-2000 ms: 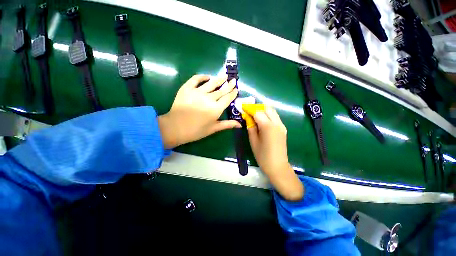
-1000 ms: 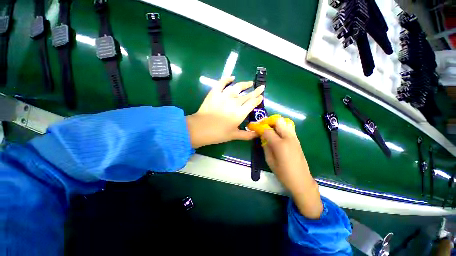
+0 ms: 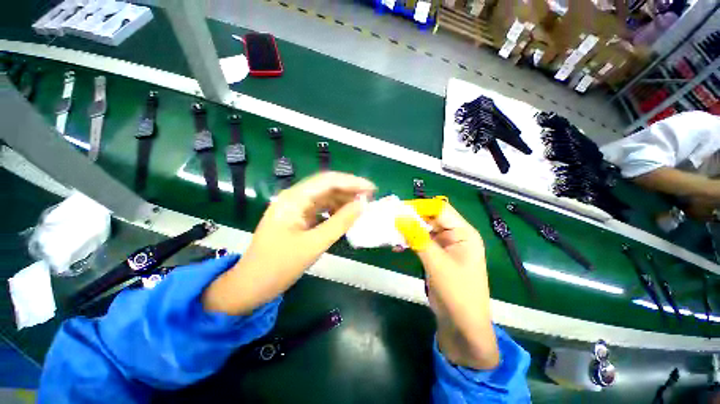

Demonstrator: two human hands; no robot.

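Note:
A crumpled white wipe (image 3: 379, 223) is held between my two hands above the green belt. My left hand (image 3: 296, 229) pinches its left side with thumb and fingers. My right hand (image 3: 450, 256), with yellow-orange finger cots, grips its right side. A black-strapped smartwatch (image 3: 419, 186) lies behind my right hand; only its buckle end shows clearly, and the rest is mostly hidden. Another dark watch (image 3: 323, 150) is partly hidden behind my left hand.
Watches line the belt (image 3: 363, 162) on both sides. Beyond it are a strap-filled white tray (image 3: 521, 173), a red-edged phone (image 3: 263, 55) and a person's arm (image 3: 667, 177). Set-aside watches (image 3: 142, 259), a plastic bag (image 3: 69, 233) and a dispenser bottle (image 3: 574, 368) sit on the near bench.
My hands have left the watch on the belt and now hold the wipe, which shows larger, between them. The view has tilted up, showing the phone, boxes and the far person.

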